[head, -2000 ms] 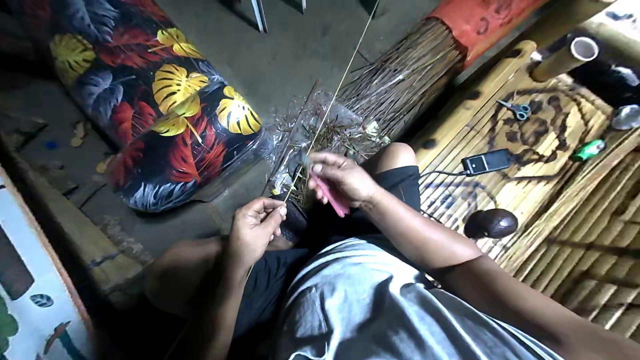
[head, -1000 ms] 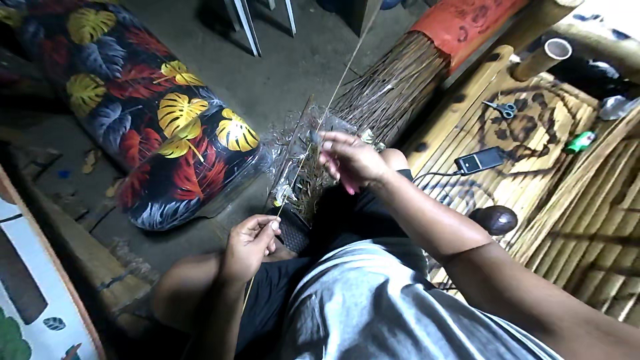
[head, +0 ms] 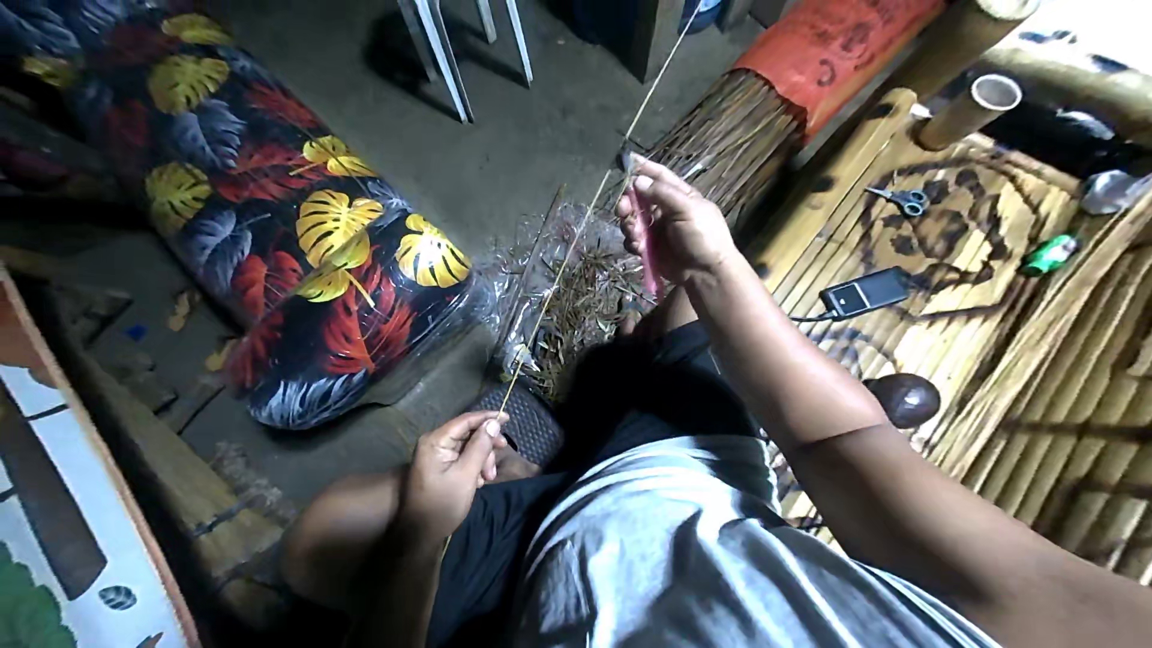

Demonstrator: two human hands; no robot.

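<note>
A long thin plant stick [head: 576, 236] runs slantwise from my left hand up to the top of the view. My left hand [head: 457, 463] pinches its lower part between thumb and fingers. Farther up, my right hand [head: 675, 216] is closed around a pink-handled tool [head: 646, 238], likely a small knife, whose dark tip lies close beside the stick. Whether the tip touches the stick cannot be told. Beneath the stick, thin shavings [head: 585, 306] lie heaped on clear plastic on the floor.
A bundle of thin sticks [head: 720, 135] in a red wrapper lies ahead. The bamboo bench [head: 936, 346] at right holds scissors [head: 900, 200], a black device with a cable [head: 864, 293], a green item [head: 1050, 256] and a dark round object [head: 904, 400]. A leaf-patterned cushion [head: 342, 261] lies left.
My right hand has moved up along the stick, away from my left hand, with the pink-handled tool in it. My left hand still pinches the stick.
</note>
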